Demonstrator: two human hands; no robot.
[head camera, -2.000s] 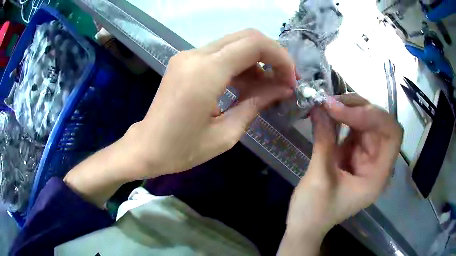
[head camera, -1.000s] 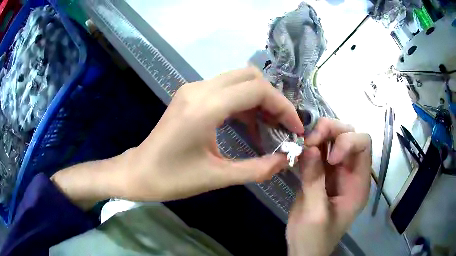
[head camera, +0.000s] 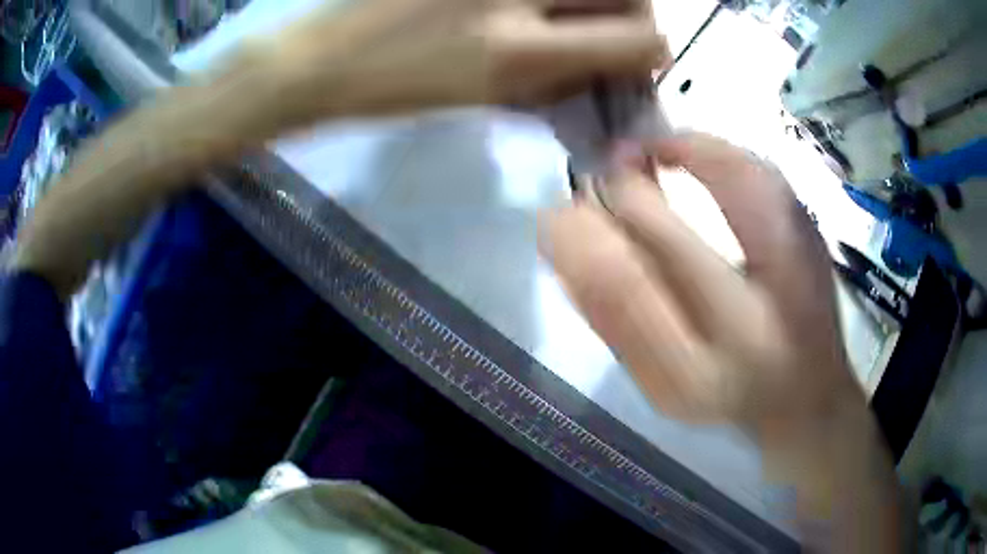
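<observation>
A blurred grey fabric piece, by its look the plush skin (head camera: 593, 128), is held between my two hands above the white table. My left hand (head camera: 552, 54) is at the top centre, cut off by the upper edge, with its fingers on the upper part of the fabric. My right hand (head camera: 703, 260) is right of centre and pinches the fabric's lower right part between thumb and finger. Both hands are blurred. The white tuft and the stuffed piece cannot be made out.
The ruler-marked grey table edge (head camera: 455, 352) runs diagonally below my hands. A blue basket (head camera: 135, 292) with grey pieces is at the left, partly behind my left arm. Black snips (head camera: 871, 279), a black flat object (head camera: 920, 352) and blue machine parts (head camera: 947, 162) are at the right.
Both hands have moved up and away from the table edge, the left one most, taking the grey fabric along. The white tuft seen between the fingers is no longer visible.
</observation>
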